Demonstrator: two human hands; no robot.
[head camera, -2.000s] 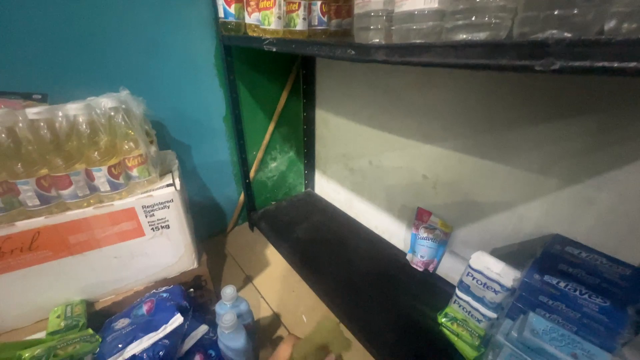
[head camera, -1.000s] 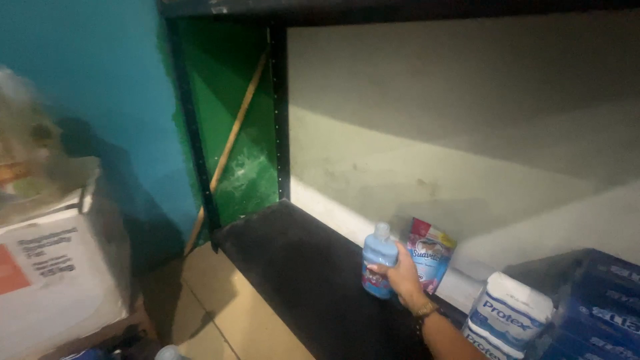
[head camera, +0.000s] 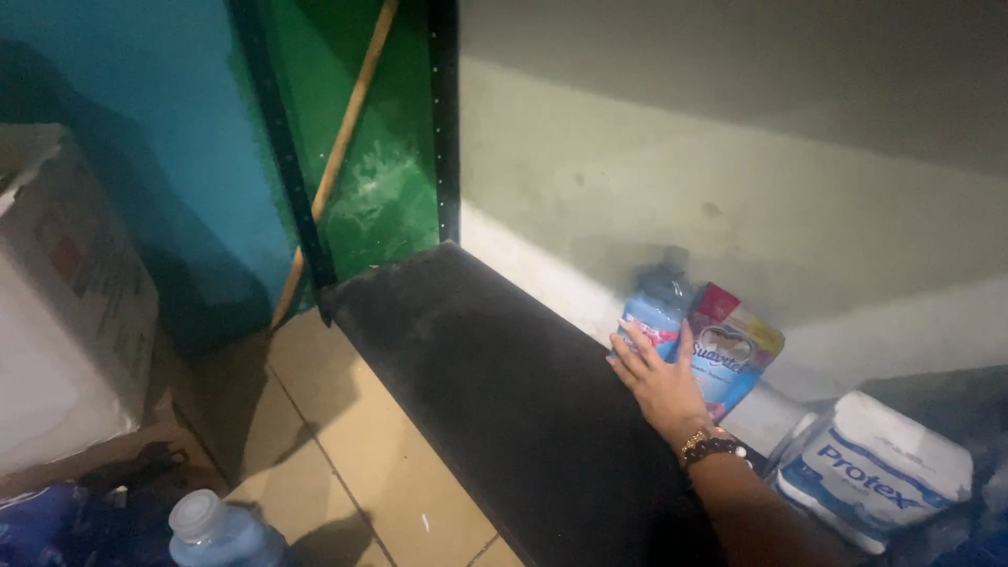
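Note:
My right hand (head camera: 661, 382), with a beaded bracelet at the wrist, reaches in from the lower right. Its fingers spread over the front and side of a blue fabric softener bottle (head camera: 655, 307), upright on the black shelf (head camera: 488, 378) close to the pale wall. The bottle's top is blurred. Touching or almost touching the hand on the right is a Suavitel pouch (head camera: 728, 354), leaning back. A white and blue Protex pack (head camera: 874, 472) lies nearer along the shelf. My left hand is out of view.
Another blue bottle with a white cap (head camera: 213, 531) stands at the lower left, beside dark blue packs (head camera: 39, 524). A white carton (head camera: 71, 315) is at the left. A wooden pole (head camera: 350, 118) leans behind the black shelf upright (head camera: 276, 150).
Two seconds ago the pouch had no bottle beside it. One second ago my right hand held the bottle left of the pouch; now it stands nearer the wall. The view has swung down.

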